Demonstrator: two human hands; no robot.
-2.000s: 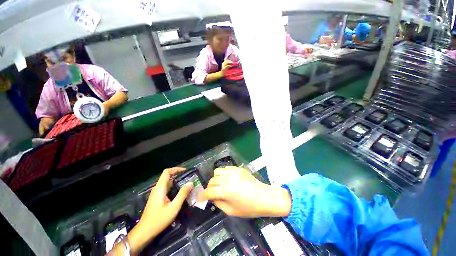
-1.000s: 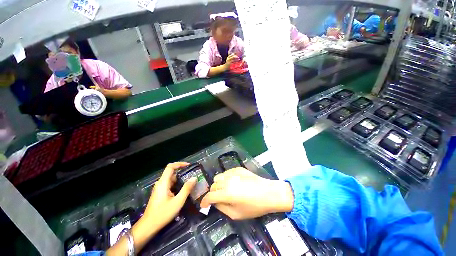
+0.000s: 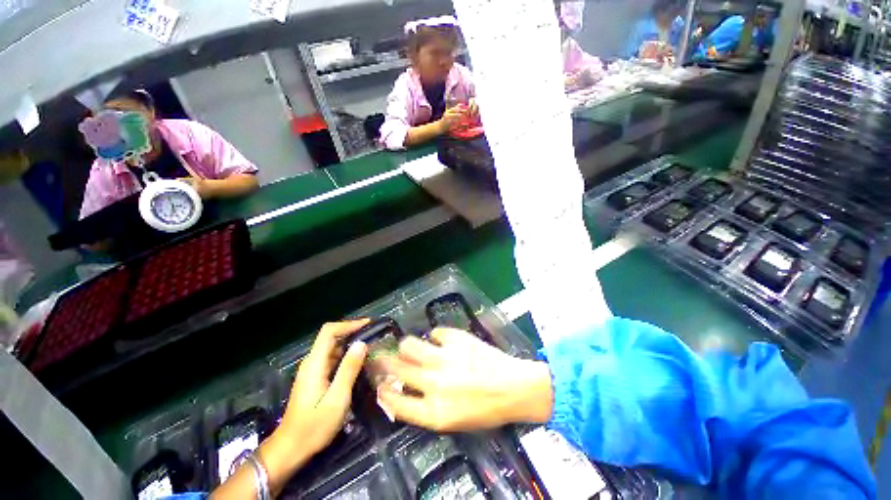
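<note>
My left hand point(image 3: 320, 395) holds a black handset point(image 3: 376, 366) by its left side above the clear blister tray point(image 3: 459, 276). My right hand point(image 3: 467, 383) lies over the handset's right side, slightly blurred, with a small white label point(image 3: 388, 405) at its fingertips. The fingers hide much of the handset. Other black handsets sit in the tray pockets, one point(image 3: 449, 312) beyond my right hand and one with a white label point(image 3: 234, 439) left of my left hand. A large white label point(image 3: 562, 459) lies below my right wrist.
A long white label strip point(image 3: 537, 166) hangs at centre; another point(image 3: 54, 435) hangs at left. A filled tray point(image 3: 635, 234) lies right, beside stacked clear trays point(image 3: 821, 137). Across the line are red-filled black trays point(image 3: 181, 273), a white dial point(image 3: 170, 205) and people in pink smocks.
The fingers of my right hand have moved over the handset and cover more of it. The small white label at the fingertips has shifted slightly up and left. My left hand keeps its hold.
</note>
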